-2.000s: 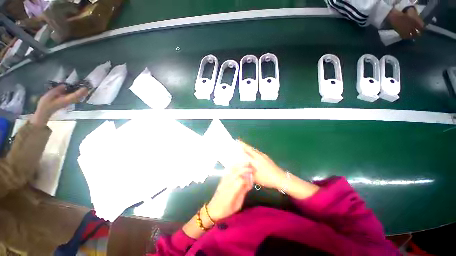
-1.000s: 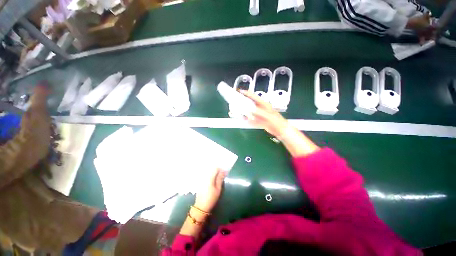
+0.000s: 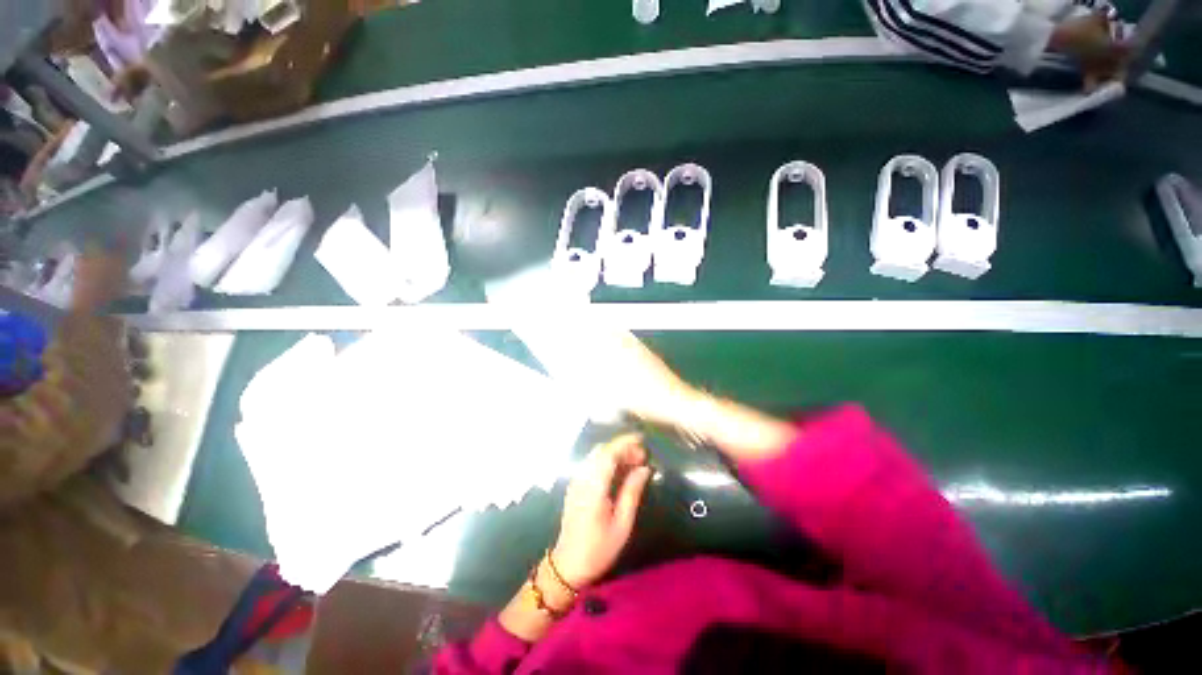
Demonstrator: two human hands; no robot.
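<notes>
The overexposed stack of white bags (image 3: pixel 396 442) lies on the near bench. My right hand (image 3: pixel 639 382) is over the bench at the stack's right edge, closed on a glaring white piece (image 3: pixel 534 310) that reaches over the rail; glare hides its outline and my fingertips. My left hand (image 3: pixel 604 508) is just below, near the stack's right edge, thumb and fingers apart, with nothing visible in it. Three white housings (image 3: pixel 633 231) stand close together on the belt beyond. Another housing (image 3: pixel 798 224) stands alone, with two more (image 3: pixel 907 218) to its right.
Bagged housings (image 3: pixel 415 231) lie on the belt at left. A pale side rail (image 3: pixel 857 317) divides belt and bench. A small ring (image 3: pixel 699 509) lies on the bench. A coworker in tan (image 3: pixel 66 409) sits at left beside a cream mat (image 3: pixel 191 415); a striped sleeve (image 3: pixel 943 33) shows top right.
My right hand has come back from the belt towards the bench with the white piece. My left hand has left the stack's edge and moved slightly right. The view has shifted, moving the belt items leftward.
</notes>
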